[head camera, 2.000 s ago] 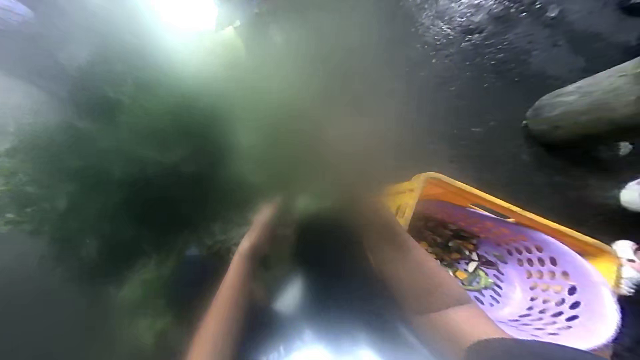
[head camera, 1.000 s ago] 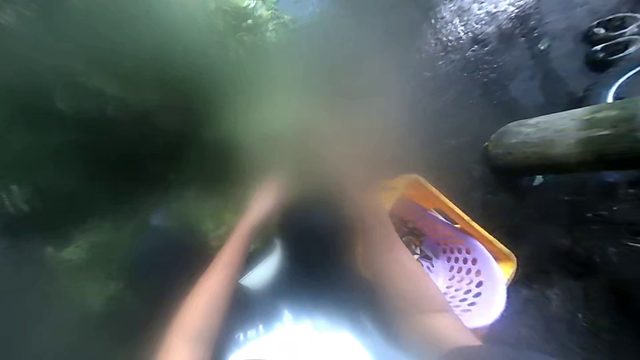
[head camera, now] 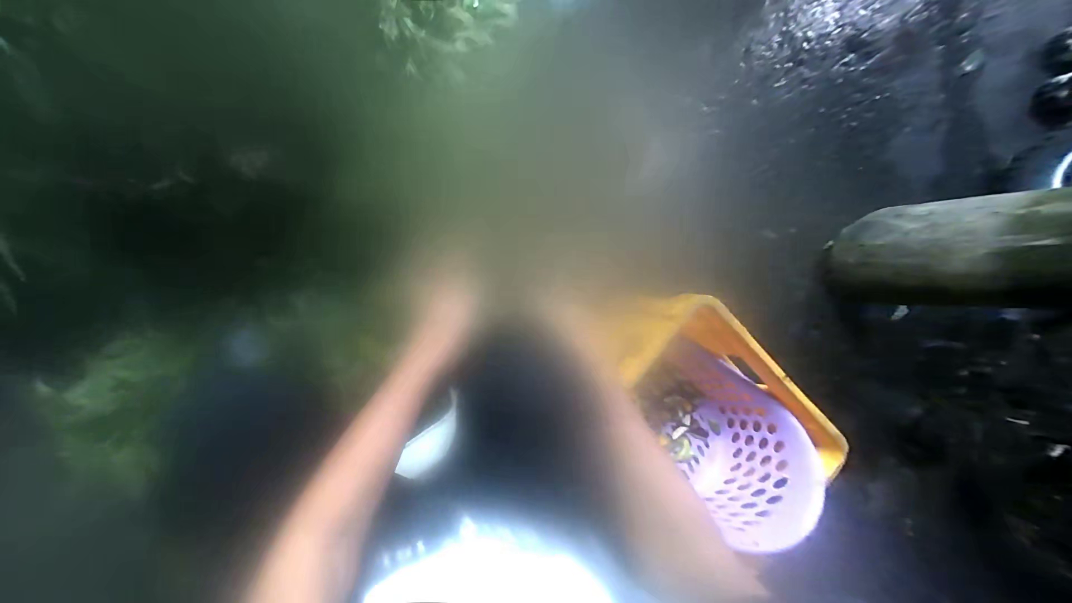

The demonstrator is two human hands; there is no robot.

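A blurred patch covers the middle of the head view and hides the fingers of both hands. My left hand (head camera: 448,293) reaches forward left of centre, and what it touches cannot be told. My right hand (head camera: 565,306) is close by on the right, its forearm passing in front of the crate's left side. To the right of that forearm a purple perforated plastic basket (head camera: 758,469) lies tilted inside a yellow-orange plastic crate (head camera: 775,373). Small mixed pieces (head camera: 682,427), too small to name, lie in the basket. Between my forearms is a white object (head camera: 429,444), partly hidden.
A thick log-like cylinder (head camera: 955,247) lies at the right edge on dark, wet-looking ground (head camera: 946,402). Blurred green plants (head camera: 109,394) fill the left side, with pale foliage (head camera: 448,25) at the top. Dark rounded objects (head camera: 1053,96) show at the upper right edge.
The view has shifted, and the crate with its basket sits nearer the middle than two seconds ago. My forearms remain extended forward; finger movement is hidden by blur.
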